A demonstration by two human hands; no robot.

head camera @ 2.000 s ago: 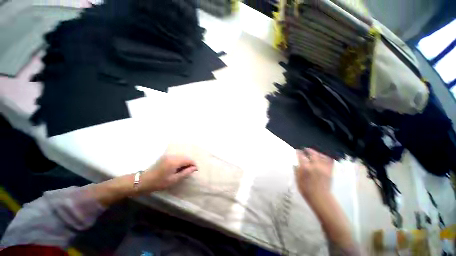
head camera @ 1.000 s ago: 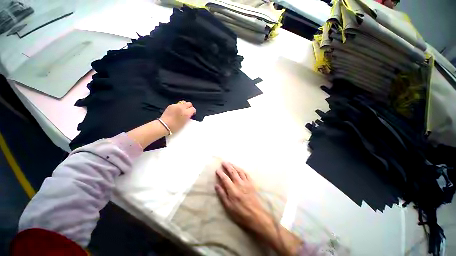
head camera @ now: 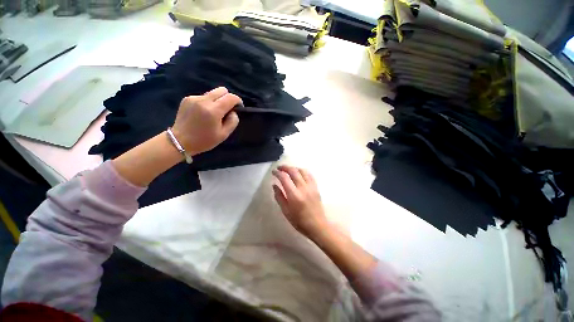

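My left hand is over the left pile of black panels. Its thumb and fingers pinch the edge of a black panel, and a narrow strip along that edge runs right from the fingertips. The panel lies over the near right part of the pile. My right hand is empty, palm down with its fingers a little apart, at the pale sheet on the table. Its fingertips are just below the panel's near corner.
A second black pile lies at the right, with thin black strips hanging loosely beside it. Thick beige-grey pieces with yellow edges are stacked behind. Grey flat sheets lie at the left. The table's front edge runs below my hands.
My left hand has moved up and slightly left over the left pile and now raises a panel edge. My right hand has moved a little up towards the pile. The camera view has shifted.
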